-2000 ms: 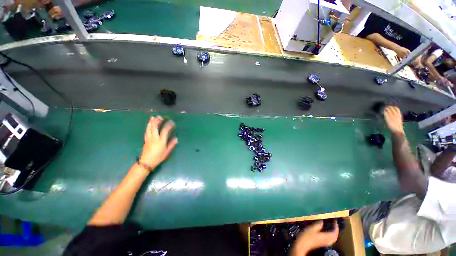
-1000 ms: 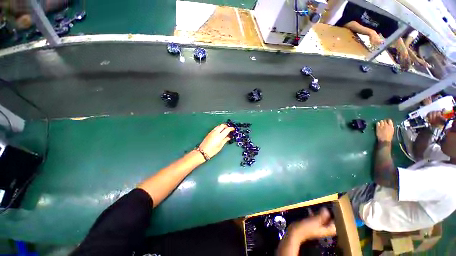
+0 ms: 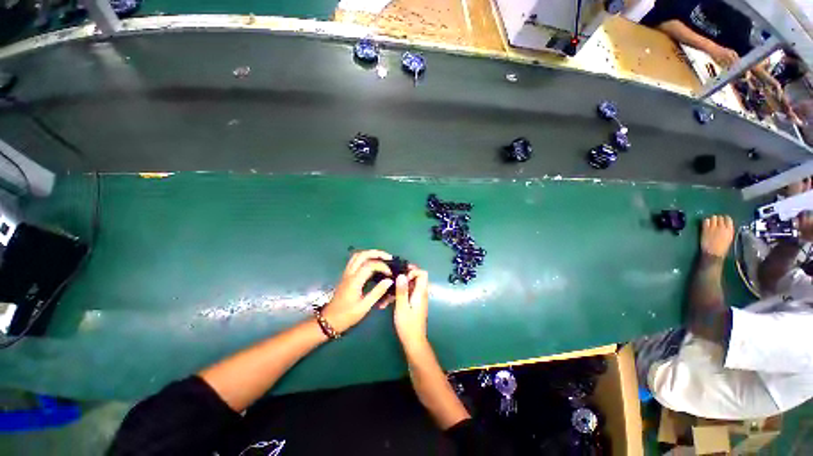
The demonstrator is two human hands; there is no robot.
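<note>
My left hand (image 3: 355,292) and my right hand (image 3: 410,301) meet above the green bench top (image 3: 223,249), left of the heap. Between their fingers they hold a black housing (image 3: 398,265), mostly hidden by the fingers. A loose heap of small black shiny fittings (image 3: 457,239) lies on the bench just right of my hands. The open brown carton (image 3: 629,401) at the bench's near edge holds black housings, with a silvery round part (image 3: 505,383) and a grey disc (image 3: 584,419) among them.
The dark grey conveyor belt (image 3: 294,116) runs behind the bench with spaced black units (image 3: 364,148) and wired blue-silver parts (image 3: 413,62). Another black unit (image 3: 669,221) lies near a neighbouring worker's hand (image 3: 717,236). A black machine with cables (image 3: 45,267) stands at left.
My right hand has come up out of the carton to the bench. My left hand has left the heap and moved nearer to me. Both now hold the housing.
</note>
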